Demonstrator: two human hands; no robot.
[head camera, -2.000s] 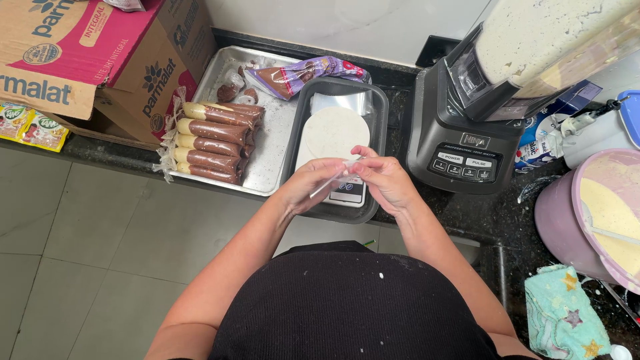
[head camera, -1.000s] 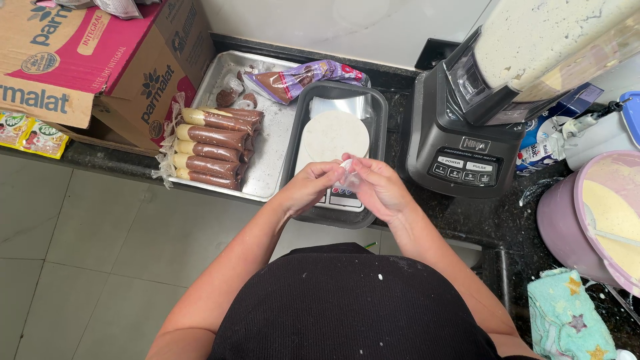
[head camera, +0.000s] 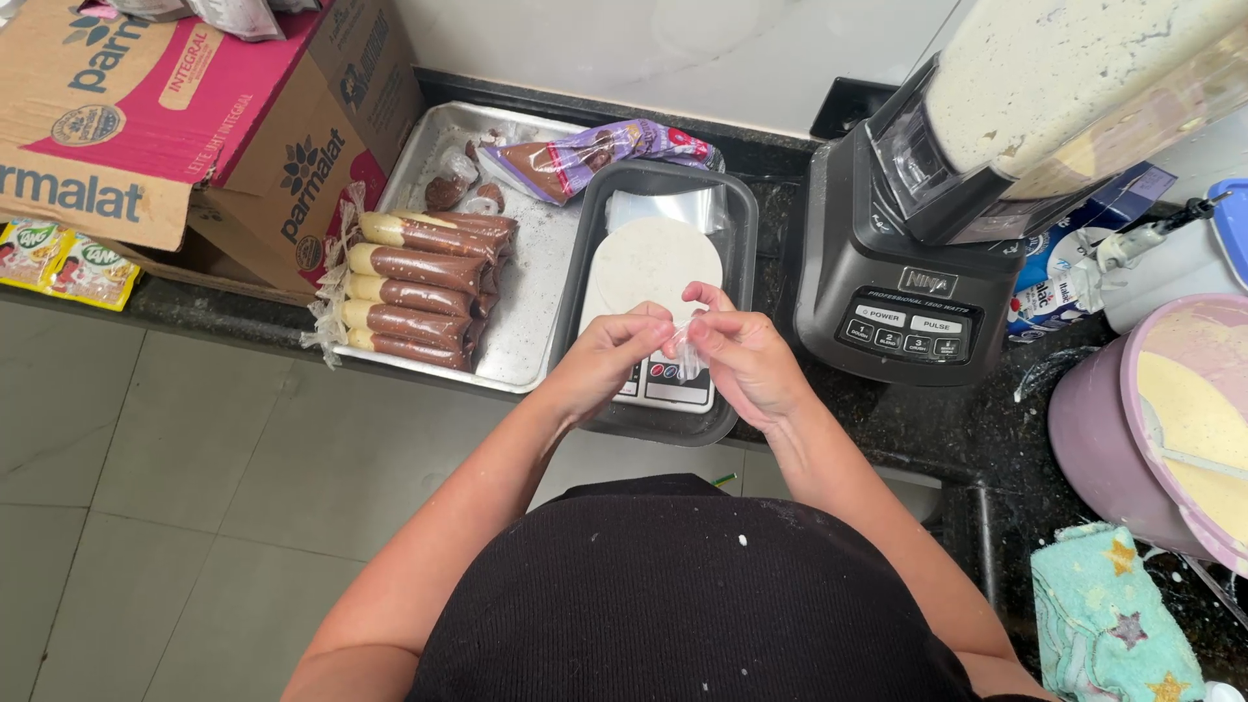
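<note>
Between my left hand (head camera: 624, 353) and my right hand (head camera: 746, 356) is a small clear plastic bag (head camera: 690, 359), pinched by the fingertips of both. They are above the near end of a white kitchen scale (head camera: 655, 268), which lies in a dark grey tray (head camera: 746, 219). Flat clear bags (head camera: 668, 207) lie at the tray's far end. To the left, a metal baking tray (head camera: 531, 331) holds a stack of filled, tied plastic tubes (head camera: 419, 278) with brown and cream contents. A purple chocolate packet (head camera: 595, 156) rests across its far right corner.
A Ninja blender (head camera: 902, 244) with a pale mix in its jug stands right of the scale. Beyond it are a pink bucket (head camera: 1102, 429) of cream liquid and a teal cloth (head camera: 1111, 614). A Parmalat cardboard box (head camera: 263, 185) stands at the left, beside drink-mix sachets (head camera: 68, 263).
The fingers of both hands have shifted on the clear plastic, which hangs bunched between them now. Two seconds ago it stretched out as a thin strip.
</note>
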